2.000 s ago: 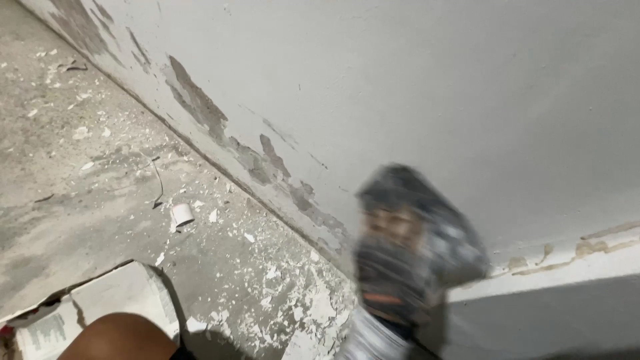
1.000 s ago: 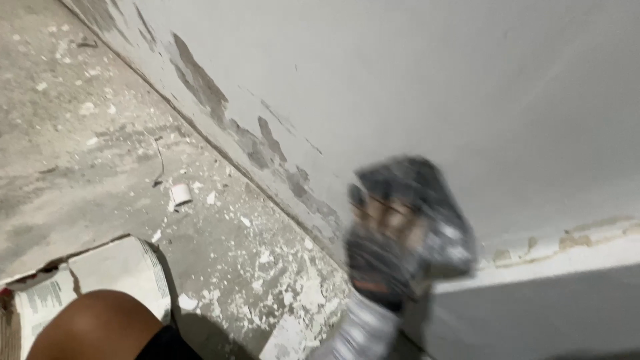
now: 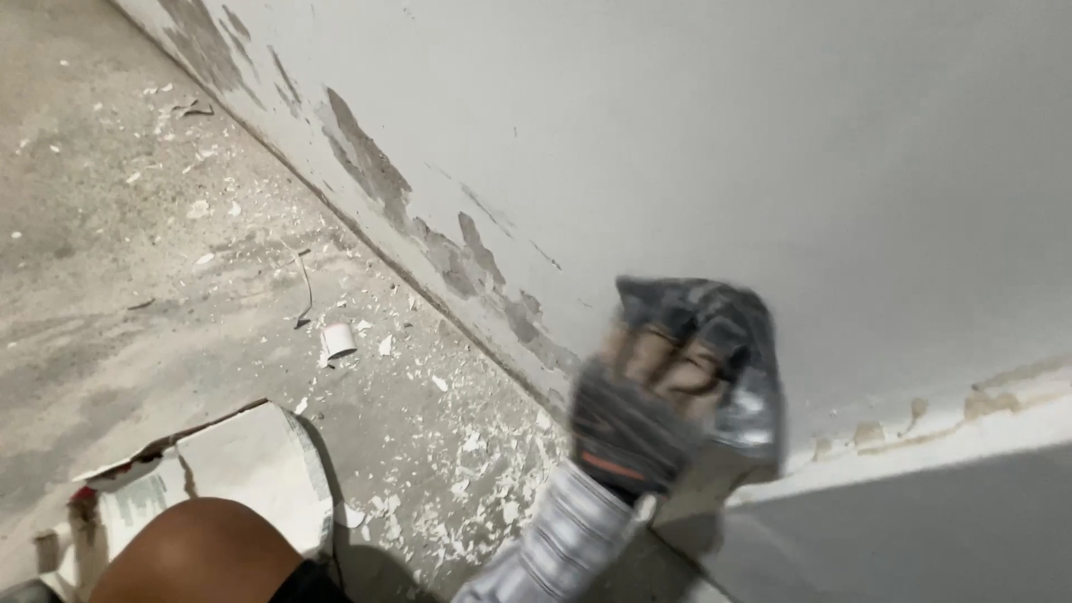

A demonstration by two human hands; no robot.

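Note:
My right hand [image 3: 649, 402], in a dark glove with an orange stripe and a striped light sleeve, is against the lower part of the pale wall [image 3: 796, 167]. Skin shows at its bent fingers. They are closed on a dark grey, partly shiny sheet [image 3: 758, 360] with a pointed upper corner; blur hides what it is exactly. It lies between the hand and the wall, near the corner. Left of the hand, patches of peeled paint [image 3: 364, 155] run along the wall's base. My left hand is not in view.
White paint flakes [image 3: 469, 444] litter the concrete floor [image 3: 75, 293]. A short white cylindrical piece [image 3: 339, 342] and a thin bent strip [image 3: 306, 285] lie there. A torn white container or packaging [image 3: 251, 452] is at lower left, partly behind my bare knee [image 3: 201, 553]. Another wall [image 3: 913, 528] meets this one at right.
My right hand stays near the wall corner, blurred by motion in each frame, with the grey sheet still under its fingers. The floor pieces lie as before.

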